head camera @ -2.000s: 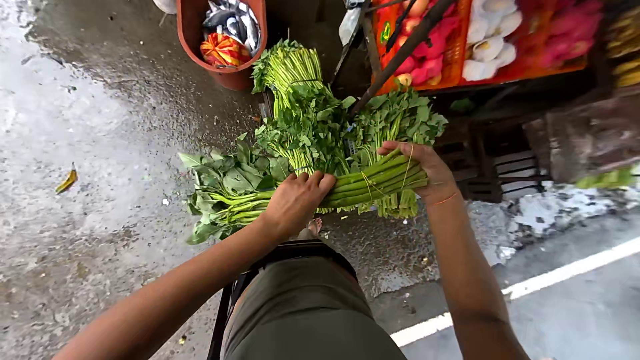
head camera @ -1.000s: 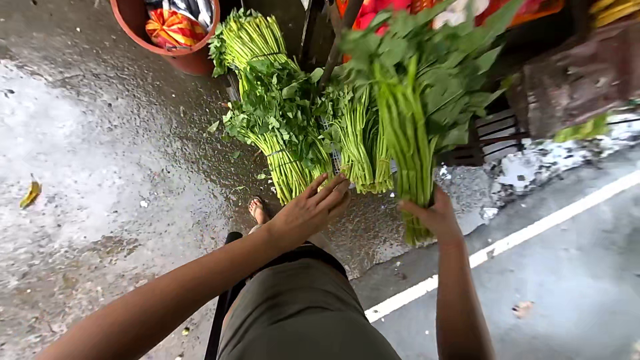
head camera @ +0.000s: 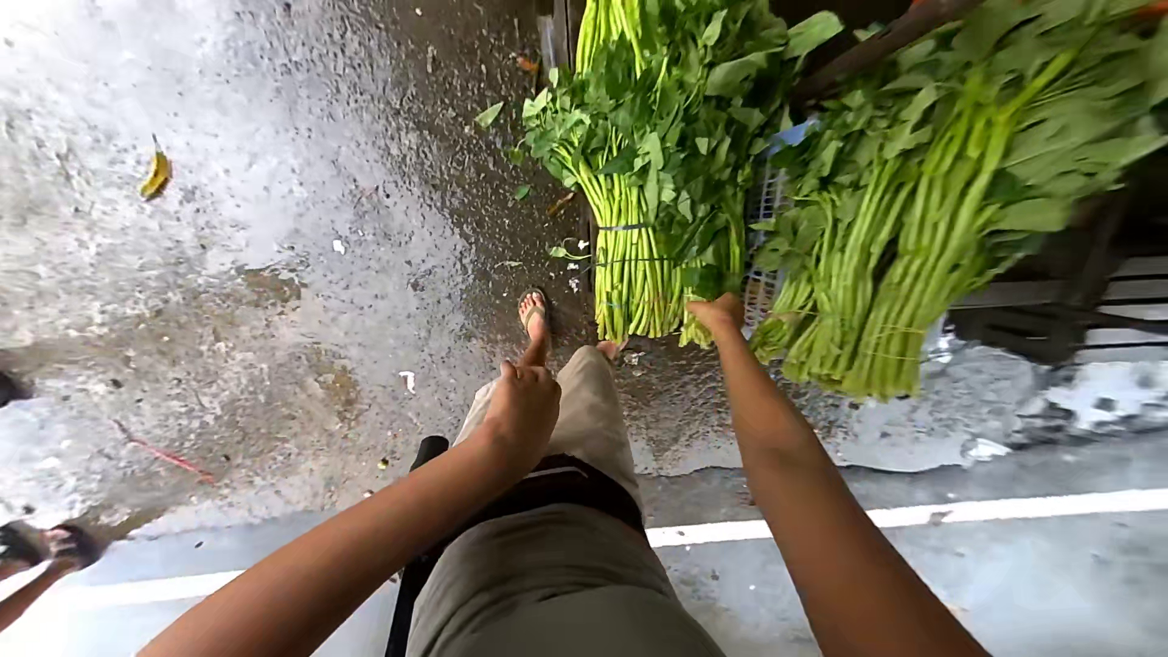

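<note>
Bundles of leafy green stalks lie at the upper right. My right hand (head camera: 718, 313) touches the stem ends of a small bundle (head camera: 698, 319) beside a larger tied bundle (head camera: 634, 274); whether its fingers grip the stems is unclear. Over my thigh, my left hand (head camera: 525, 401) is curled with its fingers drawn in, and I see nothing in it. Right of my right hand lies a big bundle of stalks (head camera: 894, 301), bound near its cut ends, its broad leaves spread to the upper right. Between the bundles shows a pale plastic crate (head camera: 765, 246).
Wet concrete ground (head camera: 301, 228) stretches to the left, with a yellow banana peel (head camera: 157, 173) on it. A white painted line (head camera: 1022, 508) crosses the pavement. Dark slatted crates (head camera: 1122, 301) stand at the right. Another person's feet (head camera: 55, 545) show at the lower left.
The big bundle that my right hand held up one second ago now lies at the right, out of that hand. My right hand has moved to the smaller stems; my left hand has drawn back toward my body.
</note>
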